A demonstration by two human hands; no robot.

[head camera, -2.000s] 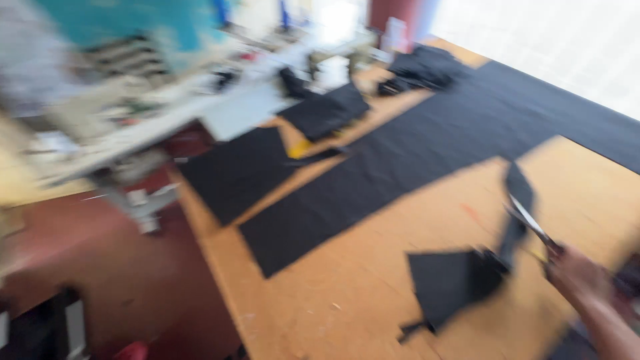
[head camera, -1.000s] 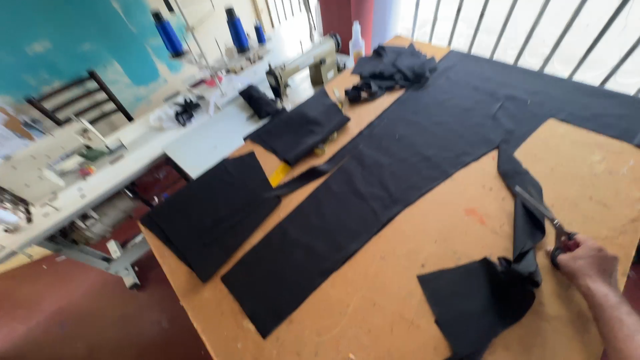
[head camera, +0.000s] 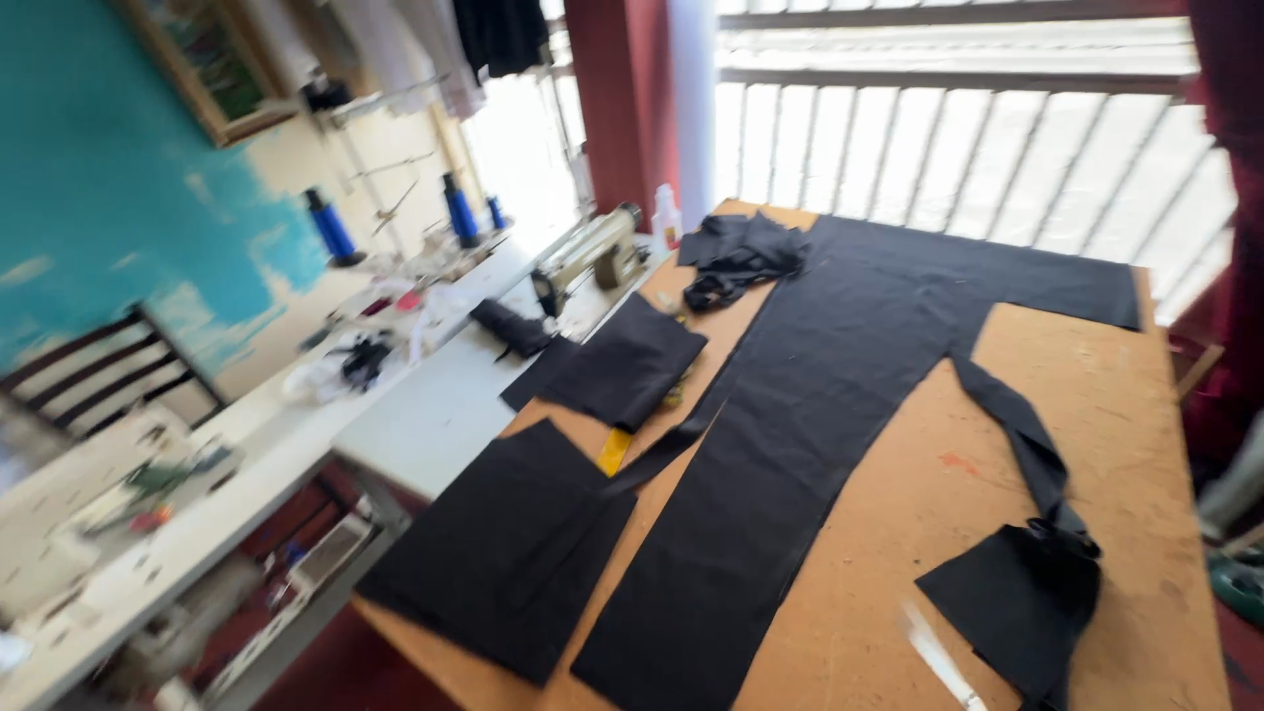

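Neither my left hand nor my right hand is in view. A blurred pale blade-like strip (head camera: 940,654), probably part of the scissors, shows at the bottom edge, right of centre. Beside it a black fabric scrap (head camera: 1022,602) lies bunched at its top, where a twisted black strip (head camera: 1022,425) runs up to a long piece of black cloth (head camera: 780,434). This cloth stretches diagonally over the wooden table (head camera: 1136,494). Left of it lie a flat black cut piece (head camera: 504,553) and a folded black piece (head camera: 632,360), with something yellow (head camera: 613,452) between them.
Crumpled black cloth (head camera: 741,252) lies at the table's far corner by a clear bottle (head camera: 667,217). Along the left stand a sewing machine (head camera: 592,259), a white work surface (head camera: 425,420), blue thread cones (head camera: 334,232) and a dark chair (head camera: 109,370). A barred window (head camera: 948,148) is behind.
My right hand, earlier holding scissors over the black strip at the right, has left the view. The view has swung upward, showing more window and wall.
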